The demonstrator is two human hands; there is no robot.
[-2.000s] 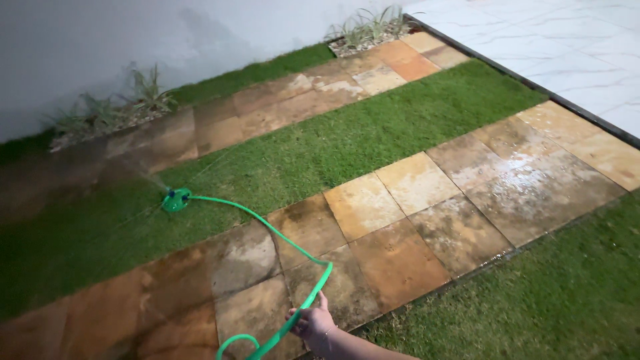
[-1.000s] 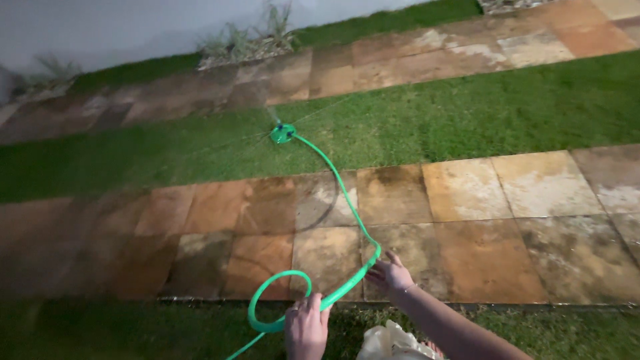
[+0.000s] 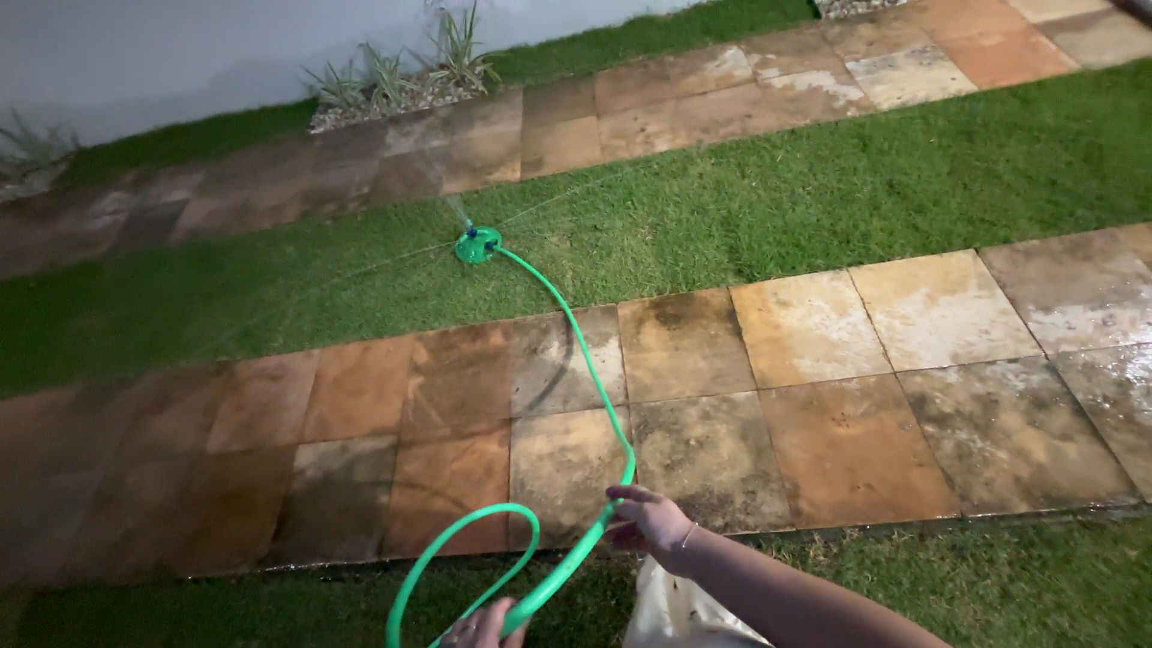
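Note:
A green garden hose (image 3: 589,360) runs from a green lawn sprinkler (image 3: 477,244) on the grass strip, across the stone tiles, up to my hands. Thin jets of water leave the sprinkler. My right hand (image 3: 650,525), with a thin bracelet at the wrist, grips the hose near its bend, above the edge of the paving. At the bottom edge my left hand (image 3: 486,627) is closed around the hose, partly cut off by the frame. Left of my hands, the hose curls in a loop.
Wet stone tiles (image 3: 855,441) form two paths with a lawn strip (image 3: 810,189) between them. Spiky plants (image 3: 387,81) in pebbles stand by a pale wall (image 3: 180,54). Pale fabric (image 3: 684,612) shows below my right arm, with more grass along the near edge.
Two seconds ago only one hand showed on the hose; my left hand came into view by one second ago. The view has swung toward the left.

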